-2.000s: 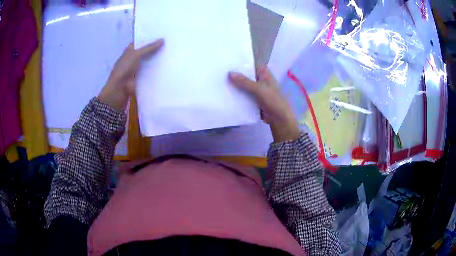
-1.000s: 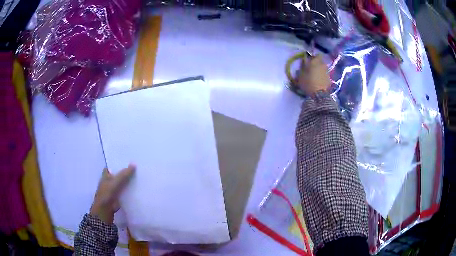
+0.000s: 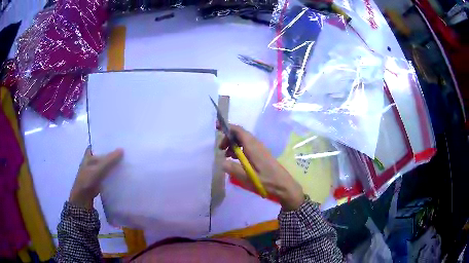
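Observation:
A white backing board (image 3: 154, 138), or a small stack of them, lies in front of me on the table, with a grey-beige board edge (image 3: 220, 174) showing at its right. My left hand (image 3: 95, 172) holds the board's lower left edge, thumb on top. My right hand (image 3: 262, 167) holds yellow-handled scissors (image 3: 237, 150), blades pointing up and left over the board's right edge. Some of my right fingers are hidden behind the scissors and at the board's edge.
Bagged magenta garments (image 3: 61, 56) lie at the far left. Shiny clear bags with red borders (image 3: 339, 102) cover the right side. A small pointed tool (image 3: 255, 62) lies beyond the board. Magenta cloth (image 3: 11, 190) and mustard cloth (image 3: 28, 205) hang at the left edge.
My right hand has come back from the far right with the scissors to the board's right edge. The board sits straighter and covers more of the grey-beige board. The view has shifted.

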